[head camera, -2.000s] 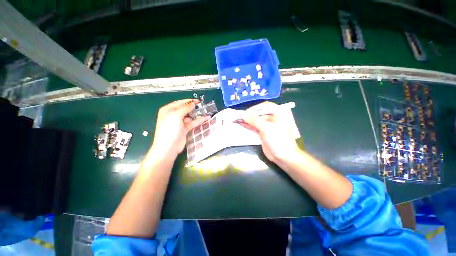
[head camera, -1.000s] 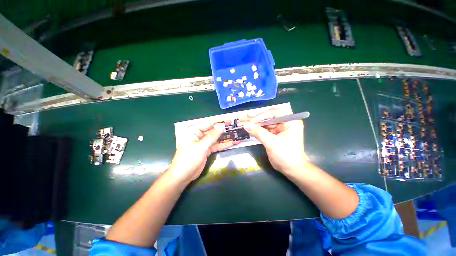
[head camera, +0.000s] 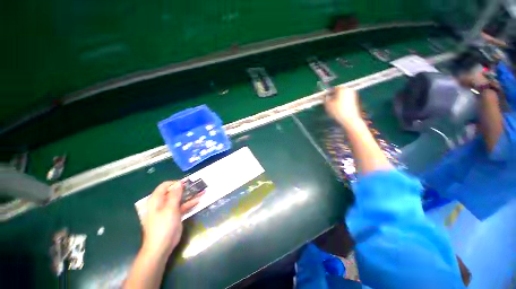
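My left hand (head camera: 164, 214) holds a small dark and silver circuit board assembly (head camera: 194, 189) over the left part of the white sheet (head camera: 229, 172). My right hand (head camera: 343, 105) is stretched out to the right, above the conveyor's pale rail. It is blurred, and a small greyish tip shows past its fingers; whether it holds the slim tool cannot be told. Yellow tape pieces (head camera: 249, 195) on a glossy clear sheet lie below the white sheet. The blue bin (head camera: 189, 121) with small white pieces (head camera: 198, 148) stands beyond the sheet, against the rail.
Loose boards (head camera: 76, 251) lie at the left. Blurred parts in a clear tray (head camera: 342, 152) lie under my right forearm. Long carriers (head camera: 261, 82) and small boards sit on the green belt beyond the rail (head camera: 271, 117). Another person in blue (head camera: 481, 175) works at the right.
The view has turned to the right. My right hand has left the board and reached out over the rail. My left hand still holds the board by the white sheet.
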